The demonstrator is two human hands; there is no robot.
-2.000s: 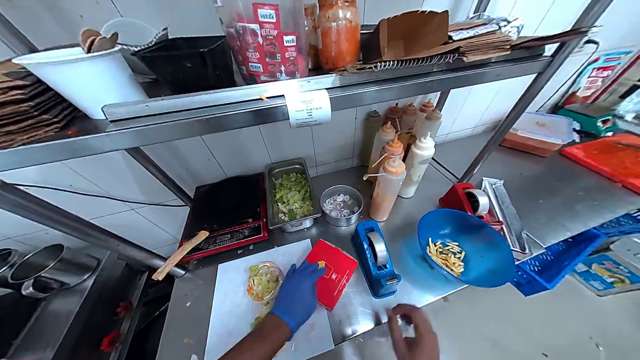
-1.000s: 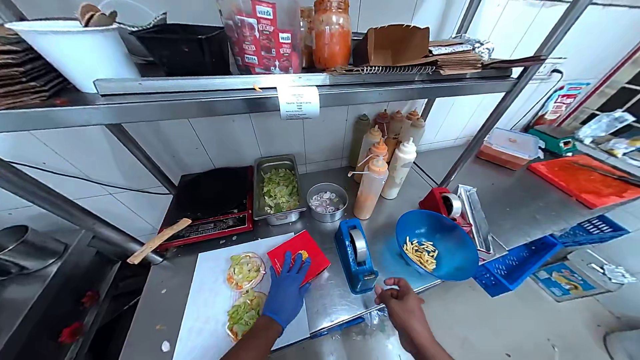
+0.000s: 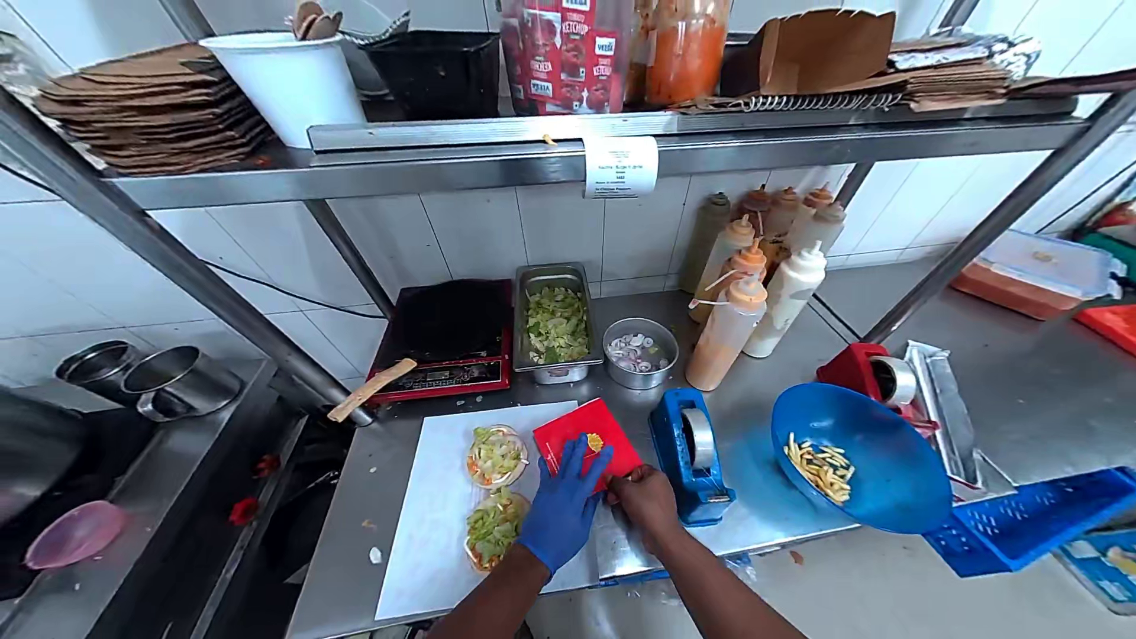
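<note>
My left hand, in a blue glove, lies with spread fingers on a flat red paper packet. The fingers of my bare right hand are at the packet's lower right corner; whether they pinch it is hard to tell. Left of the packet, two round bases topped with chopped lettuce, an upper one and a lower one, rest on white paper. A blue tape dispenser stands just right of my right hand.
Behind are a steel pan of lettuce, a bowl of sliced onion, squeeze bottles and a red-edged induction cooktop. A blue bowl with fries is at the right. A steel shelf spans above.
My right hand has moved left from beside the tape dispenser to the red packet's corner. My left hand stays on the packet.
</note>
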